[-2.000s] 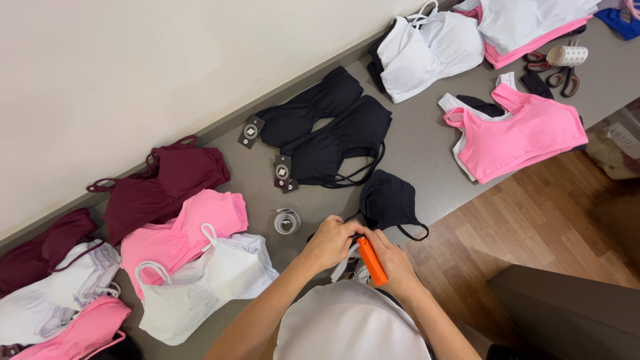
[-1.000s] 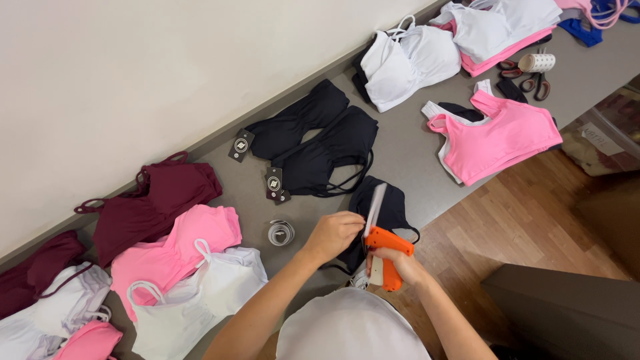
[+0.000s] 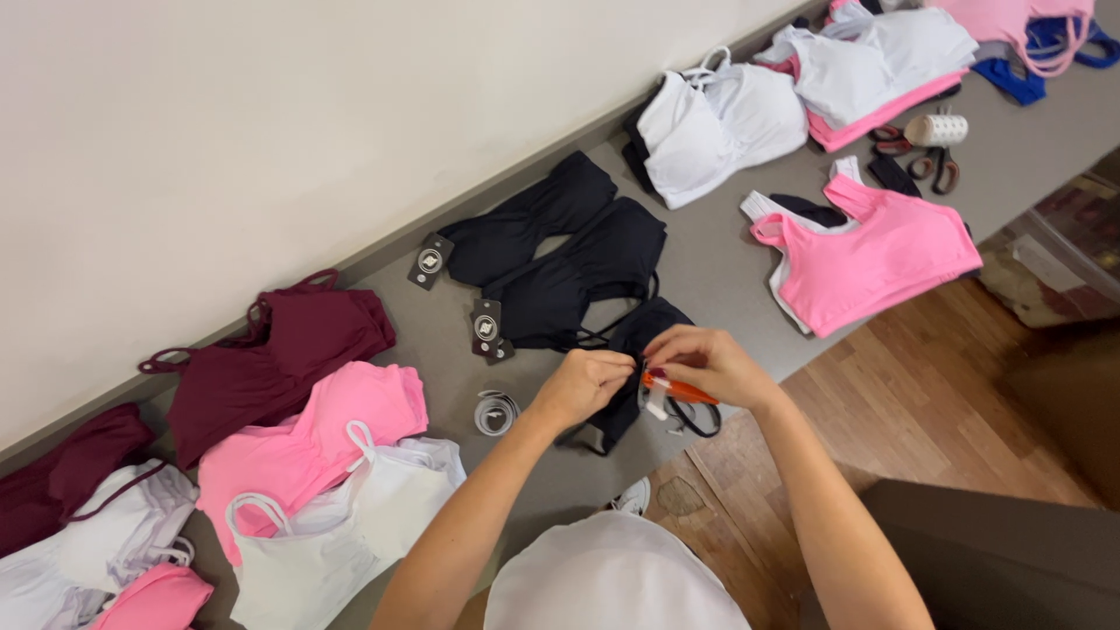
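Observation:
My left hand (image 3: 588,382) pinches the edge of a black bra top (image 3: 623,411) near the counter's front edge. Close against it, the fingertips of my right hand (image 3: 700,360) meet the same fabric. An orange tagging gun (image 3: 678,388) with a white part lies under my right hand, partly hidden; whether the palm bears on it cannot be told. Two more black tops, one nearer (image 3: 573,280) and one farther (image 3: 529,219), lie just beyond, with dark hang tags (image 3: 486,328) at their left ends. A coiled grey strip (image 3: 496,413) rests left of my left hand.
Maroon tops (image 3: 280,359), pink tops (image 3: 319,437) and white tops (image 3: 350,516) cover the counter's left side. Up right are white tops (image 3: 726,131), a pink top (image 3: 884,254), scissors (image 3: 945,169) and a dotted white roll (image 3: 936,130). A dark box-like surface (image 3: 989,551) stands at lower right.
The orange tagging gun was upright in my right hand a second ago and now lies low beneath it. The pale strip raised near my left hand is no longer seen there. Both hands have come together at the black top.

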